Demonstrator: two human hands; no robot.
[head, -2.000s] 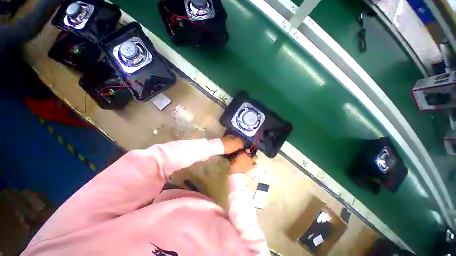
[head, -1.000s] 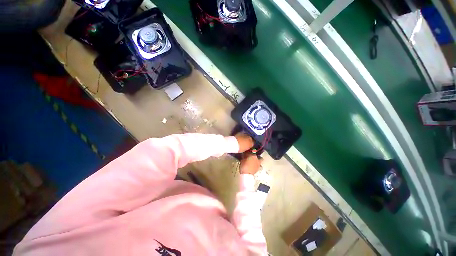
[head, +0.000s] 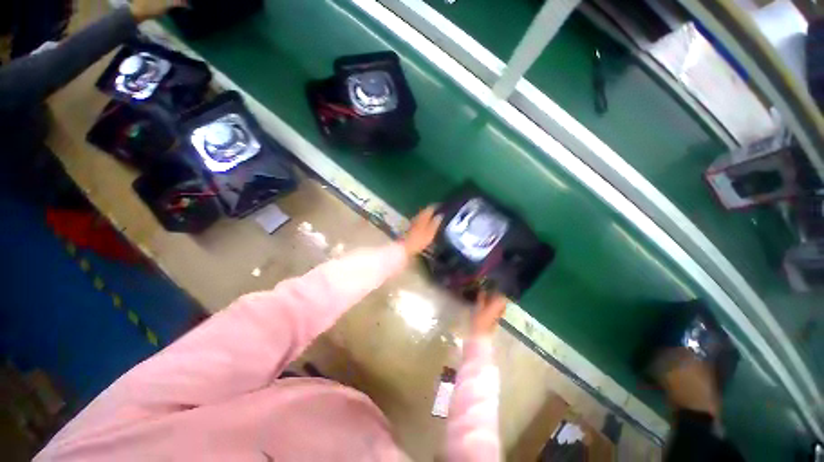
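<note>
An open black speaker housing (head: 519,262) with a round silver driver (head: 476,229) lies at the belt's near edge, slightly blurred. My left hand (head: 421,231) touches its left side, fingers apart. My right hand (head: 489,313) is at its near lower side, fingertips against the housing. Red wires show between my hands. Whether either hand grips the housing is unclear. A small white-and-black card (head: 444,393) lies on the bench beside my right sleeve.
Open housings (head: 257,180) stand on the bench at left; another (head: 369,99) is on the green belt (head: 560,194). A parts carton (head: 592,444) is at the lower right. Another person's hand (head: 688,379) touches a housing on the right. A dark sleeve (head: 77,63) reaches in upper left.
My hands have moved apart, from together at the wires to the housing's two sides. The housing sits further onto the belt. Another person's hand has appeared at the right housing.
</note>
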